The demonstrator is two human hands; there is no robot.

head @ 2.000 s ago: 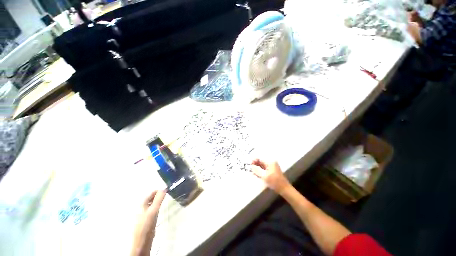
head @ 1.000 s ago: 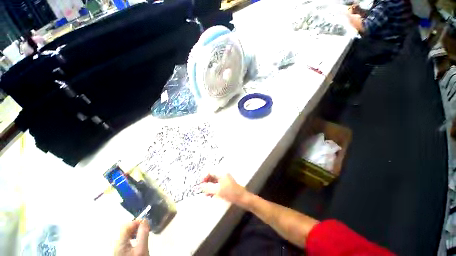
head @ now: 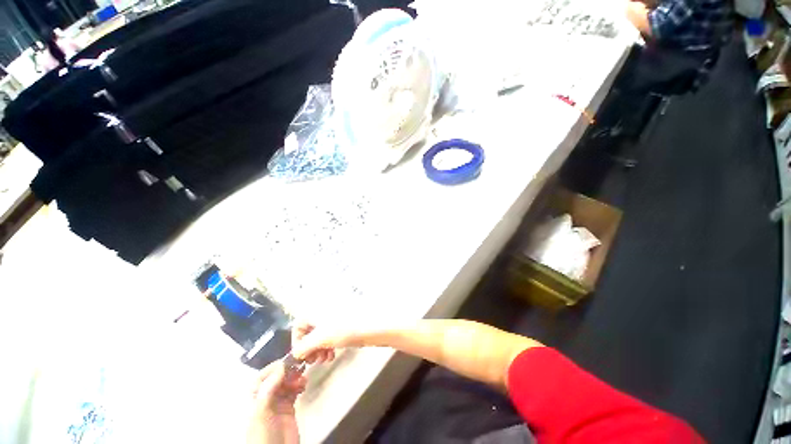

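My left hand (head: 282,390) and my right hand (head: 314,343) meet at the near end of the black tape dispenser (head: 251,331). Their fingertips are together around something tiny and dark, too small to name for sure, perhaps a metal buckle. A blue tape roll (head: 231,295) sits in the dispenser. The loose pile of small metal buckles (head: 321,234) lies spread beyond the dispenser, washed out by glare. A small light-blue heap of taped buckles (head: 88,422) lies at the lower left.
A large blue tape roll (head: 453,161), a white fan (head: 388,82) and a clear bag of hardware (head: 310,156) stand farther back. Black fabric (head: 208,95) is stacked behind. A cardboard box (head: 603,221) is on the floor at right. A person's plaid sleeve (head: 681,17) shows top right.
My right hand has moved from the pile's near edge leftward to meet my left hand. My left hand has shifted slightly right, and the view has moved a little.
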